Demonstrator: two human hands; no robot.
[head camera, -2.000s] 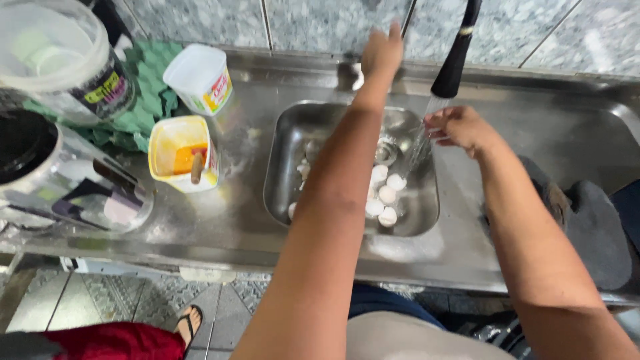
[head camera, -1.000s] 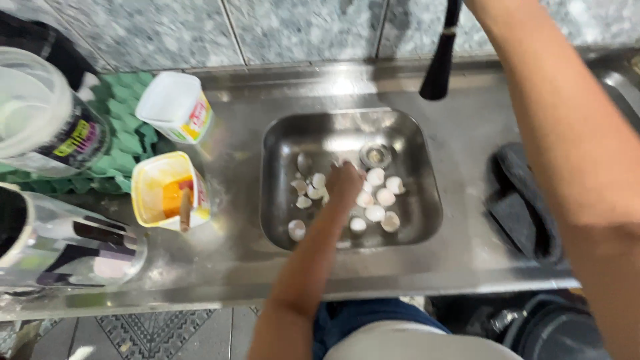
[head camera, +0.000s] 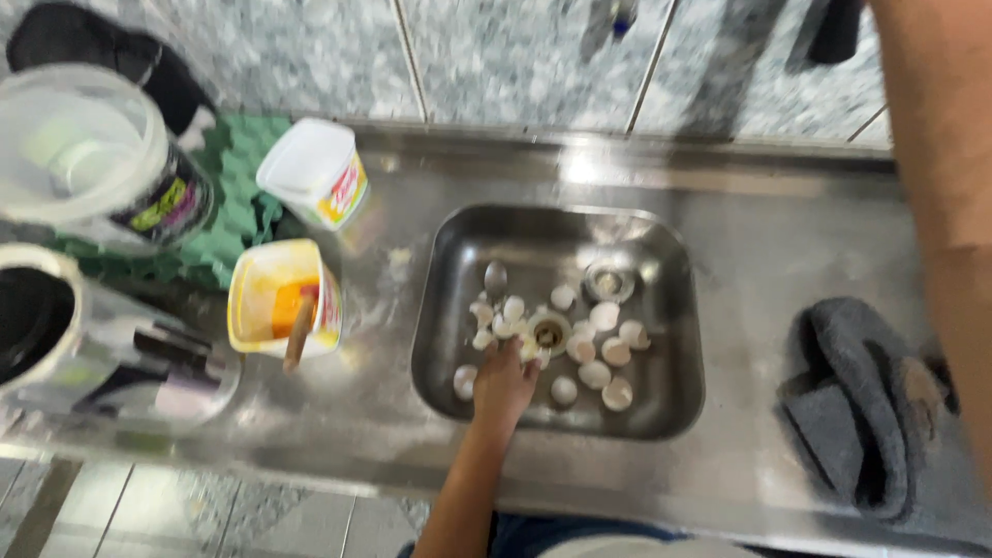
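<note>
My left hand (head camera: 504, 380) reaches into the stainless steel sink (head camera: 674, 403), its fingertips among several broken eggshells (head camera: 604, 316) left of the drain (head camera: 549, 333). It touches shells there, but blur hides whether it grips one. A metal strainer (head camera: 608, 281) lies at the back right of the basin. Of my right side only the forearm shows, at the right edge; the hand is beyond the top of the view, near the black faucet spout (head camera: 835, 31).
On the left stand a tub with orange contents (head camera: 285, 298) and a wooden handle, a white tub (head camera: 314, 172), a clear bucket (head camera: 85, 155) and a clear container (head camera: 147, 349), near green egg trays (head camera: 232, 198). A gray cloth (head camera: 860, 418) lies right of the sink.
Two seconds ago my right hand was by the spout with water running; it has since gone up out of view. My left hand has come down from the wall into the sink.
</note>
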